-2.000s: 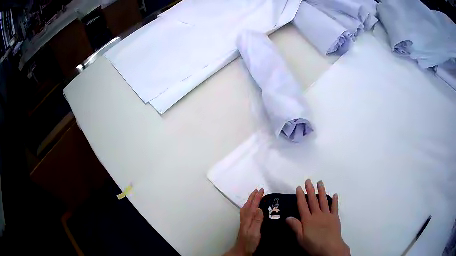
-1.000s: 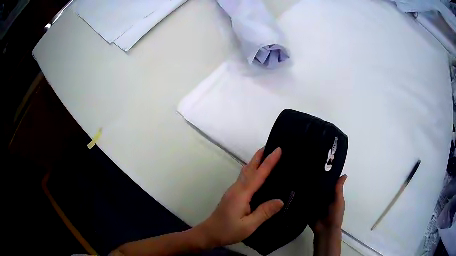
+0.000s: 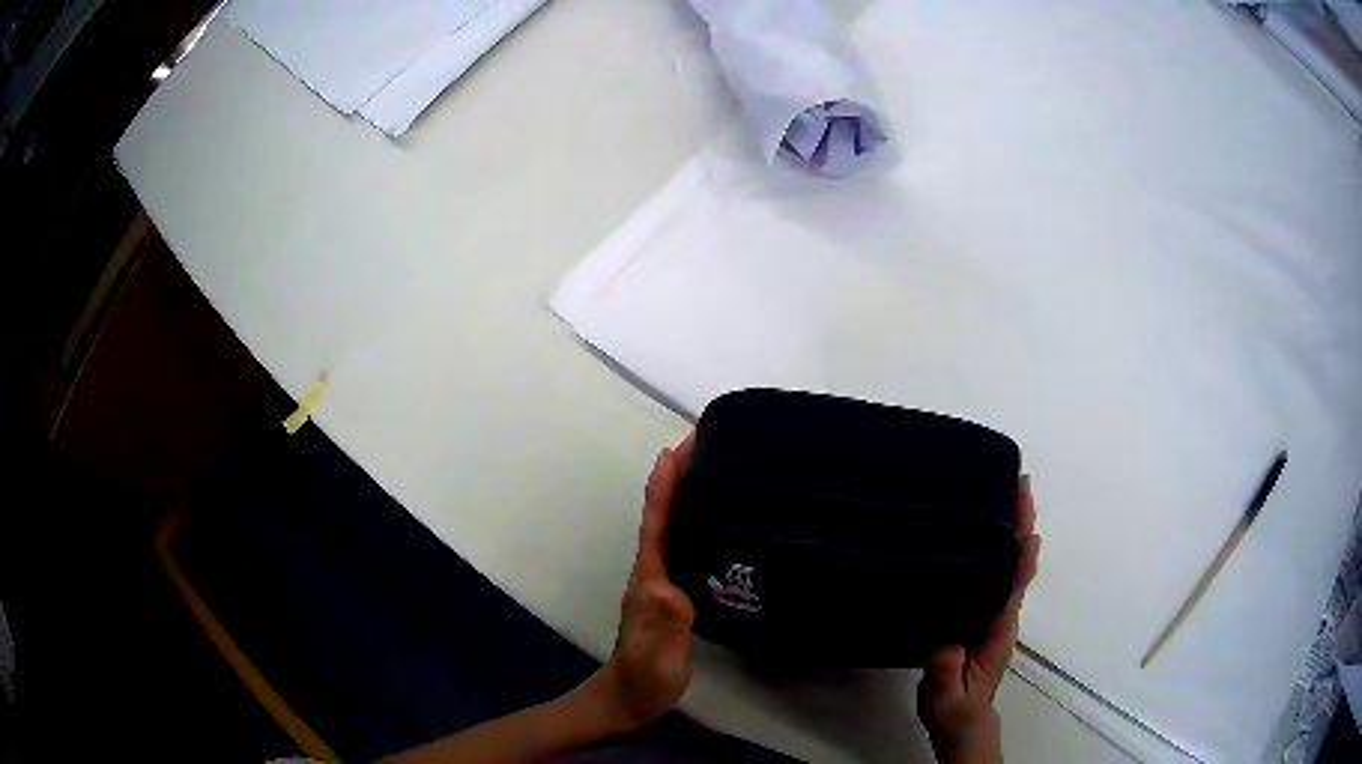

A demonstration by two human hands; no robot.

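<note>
A small black crossbody bag (image 3: 859, 523) with rounded corners is held between my two hands near the table's front edge. A small white-silver logo badge (image 3: 735, 587) shows at its lower left. My left hand (image 3: 657, 597) grips the bag's left end, with the fingers along its side. My right hand (image 3: 986, 642) grips the right end, with the thumb at the lower front corner. The bag's back and underside are hidden.
Flat paper sheets (image 3: 1031, 299) cover the table's right part. A rolled paper bundle (image 3: 807, 105) lies at the top, and more sheets (image 3: 381, 52) at upper left. A thin dark-tipped brush (image 3: 1217, 560) lies at right. Yellow tape (image 3: 306, 406) sticks to the table's left edge.
The bag has turned from an upright slant to lying crosswise, its badge now at lower left. My left hand has moved from its face to its left end. My right hand still holds the right side.
</note>
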